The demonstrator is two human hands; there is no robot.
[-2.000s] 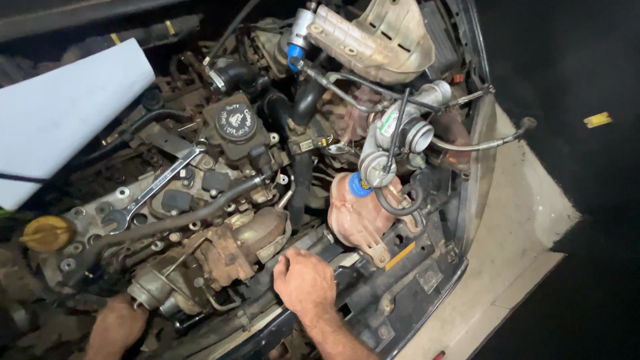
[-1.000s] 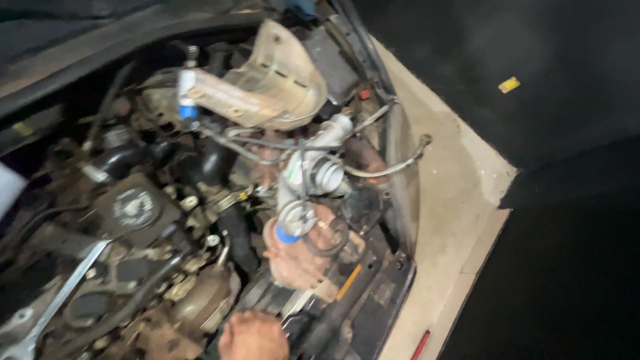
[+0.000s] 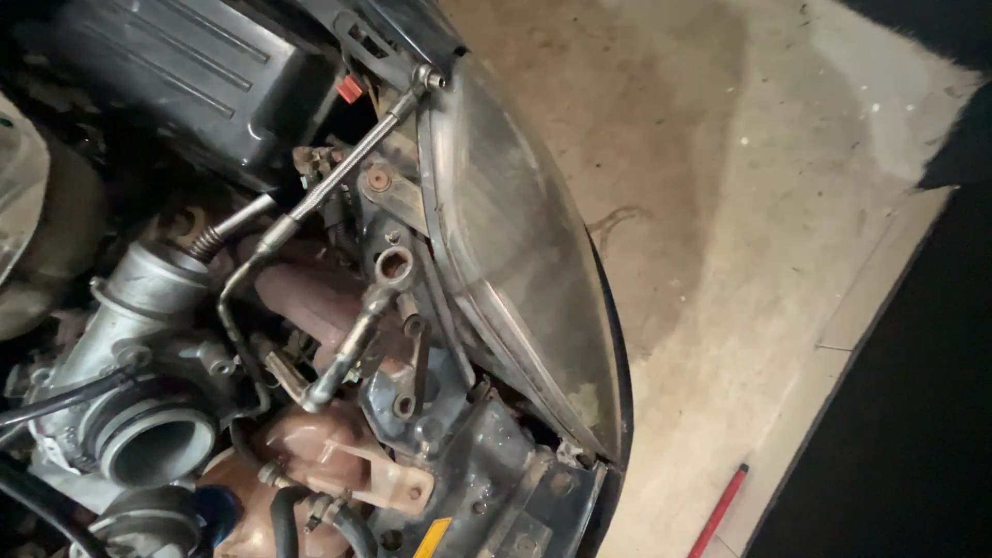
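Note:
Neither of my hands shows in this view. A metal turbocharger [image 3: 159,446] with a round open mouth lies at the lower left of the engine bay. Over it reaches a braided metal oil line [image 3: 341,182], its banjo end near the headlight's upper corner. A second metal pipe with a ring end [image 3: 349,349] slants beside the headlight. Below sits a brownish plastic reservoir [image 3: 318,453] with rubber hoses and a blue cap [image 3: 217,511], partly hidden.
The car's headlight [image 3: 527,256] curves along the bay's edge. A black ribbed plastic box [image 3: 217,77] fills the upper left. On the concrete floor [image 3: 697,194] lies a red rod-like object [image 3: 719,511]. A yellow label [image 3: 432,539] is on the front panel.
The view has swung right and closer to the headlight. Both hands showed at the engine bay's front two seconds ago, one hand a second ago; both are now out of view.

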